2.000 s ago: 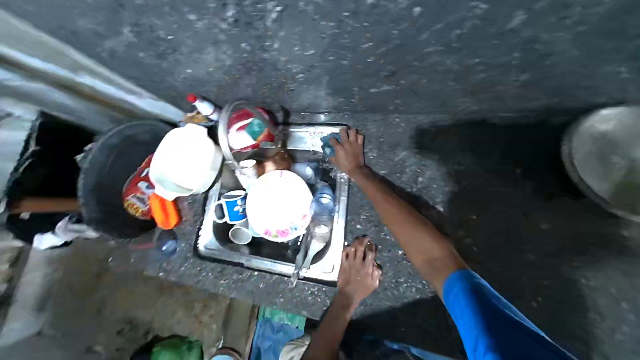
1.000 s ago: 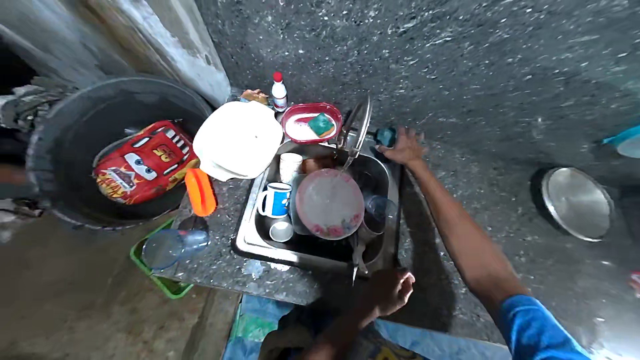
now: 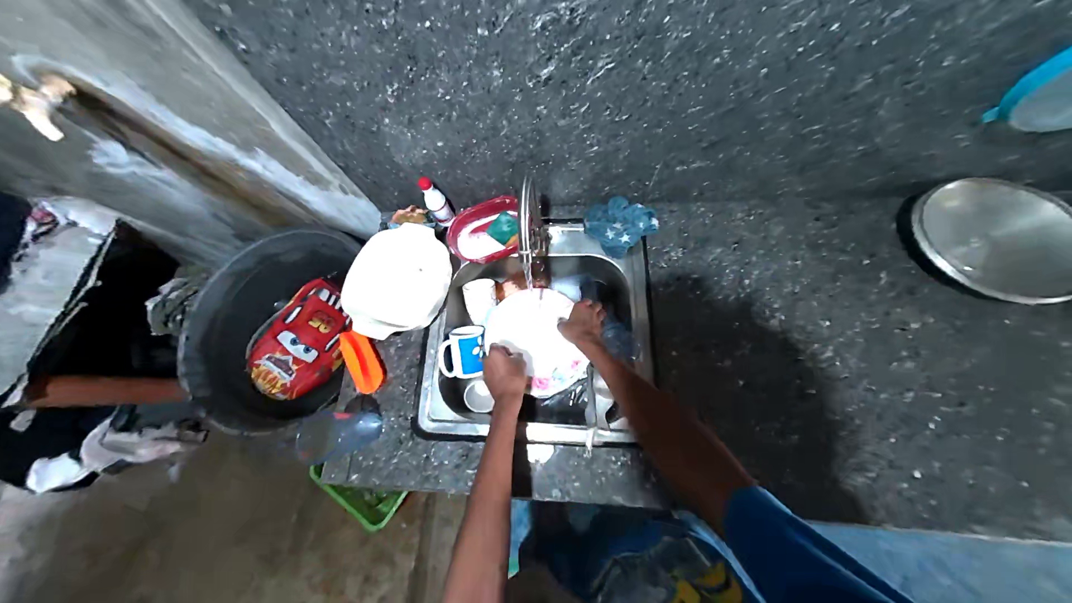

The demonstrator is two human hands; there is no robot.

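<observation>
A white plate with a floral pattern (image 3: pixel 536 335) is held at its two sides by my left hand (image 3: pixel 506 372) and my right hand (image 3: pixel 584 323), over the stainless steel sink (image 3: pixel 431 406). Water runs from the curved metal faucet (image 3: pixel 529 222) onto the plate's far edge. Left of the plate stand a blue and white mug (image 3: pixel 463 352), a white cup (image 3: pixel 480 299) and a small cup (image 3: pixel 478 396). Utensils lie in the sink on the right, partly hidden by my right arm. A red dish (image 3: pixel 461 239) with a green sponge (image 3: pixel 503 228) sits behind the basin.
White bowls (image 3: pixel 396 280), an orange object (image 3: pixel 363 362) and a clear plastic bottle (image 3: pixel 339 434) are left of the sink. Farther left is a black tub (image 3: pixel 226 335) with a red car-shaped item (image 3: pixel 297 339). A blue cloth (image 3: pixel 620 224) lies behind; a round metal lid or tray (image 3: pixel 997 239) lies right.
My right hand has moved from beside the faucet onto the plate, and my left hand has come from the sink's near edge to the plate. Water now runs from the faucet.
</observation>
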